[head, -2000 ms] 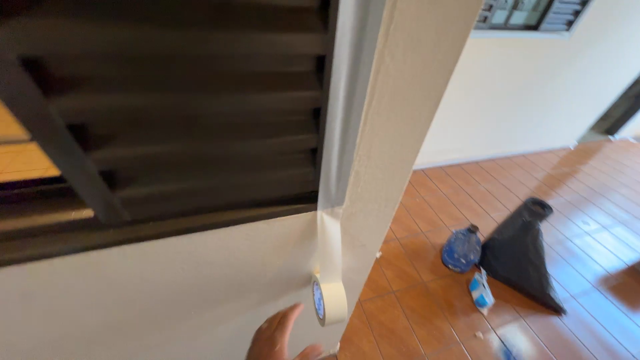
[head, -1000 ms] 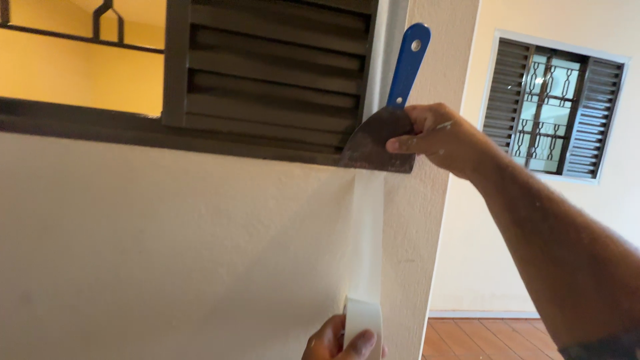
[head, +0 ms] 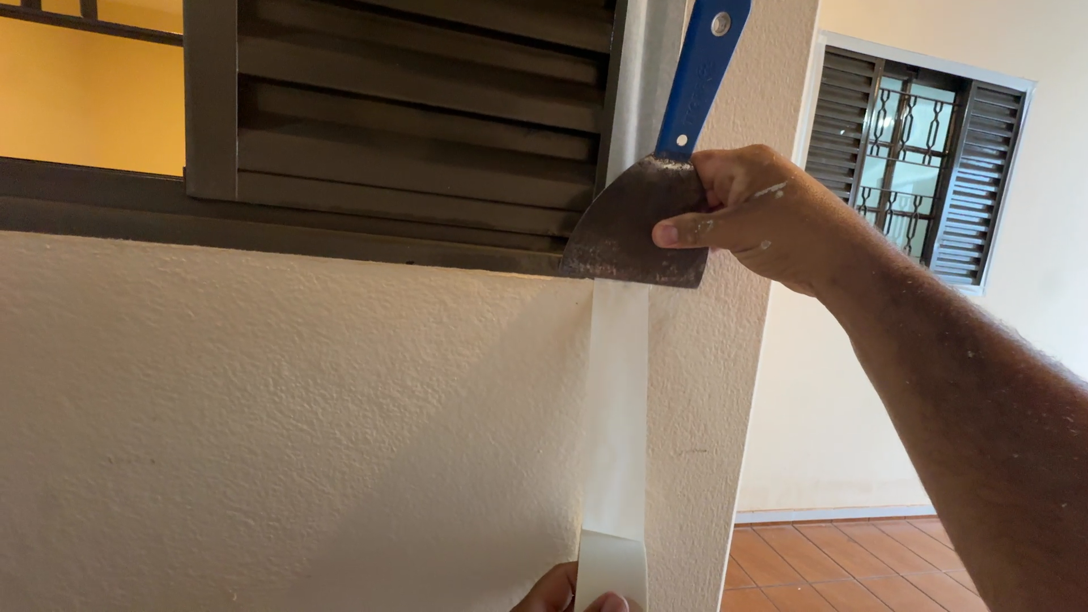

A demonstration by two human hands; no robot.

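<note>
My right hand grips a putty knife by the upper side of its wide, stained metal blade; the blue handle points up. The blade's straight edge lies across the masking tape at the lower right corner of the dark louvered shutter. From under the blade a strip of pale masking tape runs down to the roll. My left hand, partly cut off by the bottom of the view, holds that roll, with fingers and thumb on it.
A textured cream wall lies below the window and ends at a corner on the right. Beyond it are a second shuttered window with ornamental bars, another pale wall and a floor of reddish tiles.
Two seconds ago the roll hung from the tape beside one hand. Since then a hand has taken hold of the roll, and the putty knife has come into view in my right hand.
</note>
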